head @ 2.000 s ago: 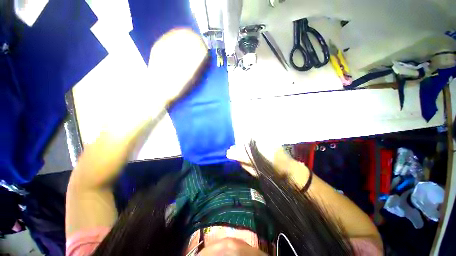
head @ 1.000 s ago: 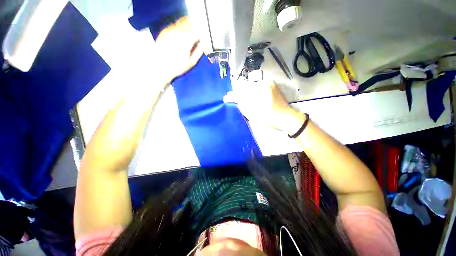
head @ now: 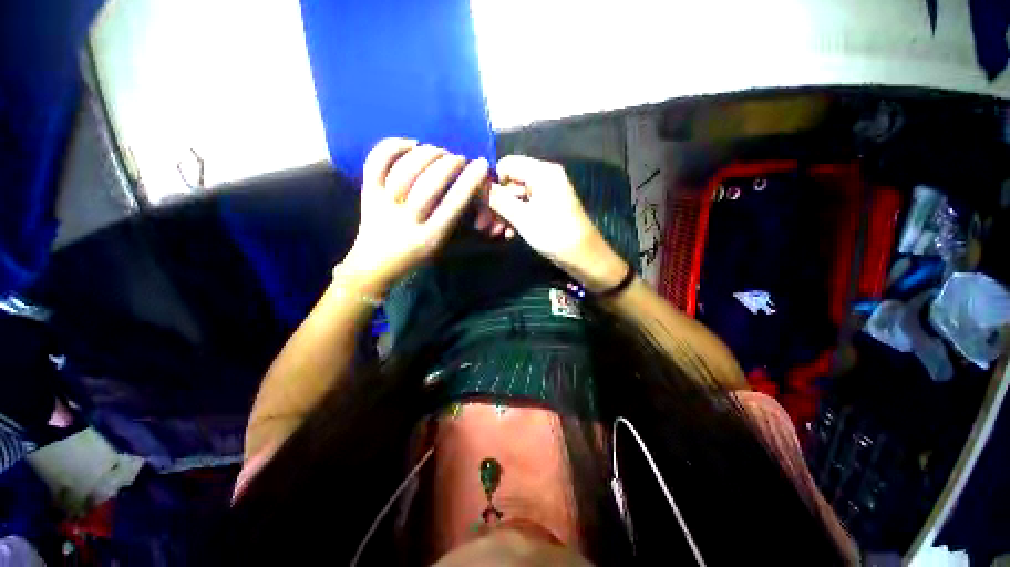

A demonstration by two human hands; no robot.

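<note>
A royal blue fabric panel (head: 401, 83) lies on the white table and runs over its front edge towards my lap. My left hand (head: 415, 210) is at the panel's near end, palm side partly up, fingers curled on the cloth. My right hand (head: 543, 210) is beside it at the panel's near right corner, with thumb and finger pinched on the edge. The fingertips of both hands nearly meet. The machine head and needle are out of the picture.
The white table (head: 665, 55) spans the top. Dark blue cloth (head: 39, 133) hangs at the far left. Under the table at right are a red plastic basket (head: 692, 238) and clear plastic bags or cups (head: 969, 316). A green striped apron (head: 509, 354) covers my lap.
The view has tilted down, so machine and scissors left the picture. Both hands have moved from beside the needle to the panel's near end at the table's front edge.
</note>
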